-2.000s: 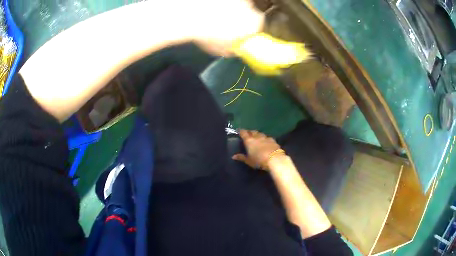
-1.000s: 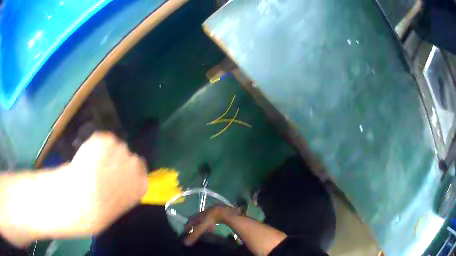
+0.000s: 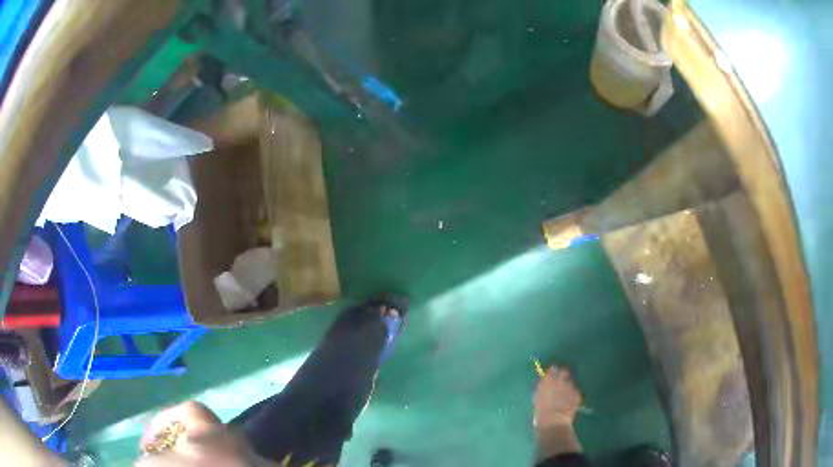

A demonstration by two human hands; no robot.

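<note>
My right hand [image 3: 557, 398] is low over the green floor at lower right, its fingers curled on loose yellow lead wires. A short yellow wire end [image 3: 539, 368] sticks out above it and a paler piece shows at its right side. My left hand [image 3: 196, 440] is at the bottom left, blurred and cut off by the edge. Yellow wire tips [image 3: 301, 461] show beside it at the bottom rim. Most of the bundle it holds is hidden.
An open cardboard box [image 3: 301, 210] stands at left, beside a blue stool [image 3: 137, 310] with a white bag or cloth [image 3: 128, 169]. A bench edge [image 3: 776, 228] curves down the right, with a whitish bucket [image 3: 630, 64] near its top. My leg [image 3: 311, 374] is at lower centre.
The view has swung down to the floor. My right hand has moved from near my knees to the floor wires. My left hand has moved towards the lower left edge.
</note>
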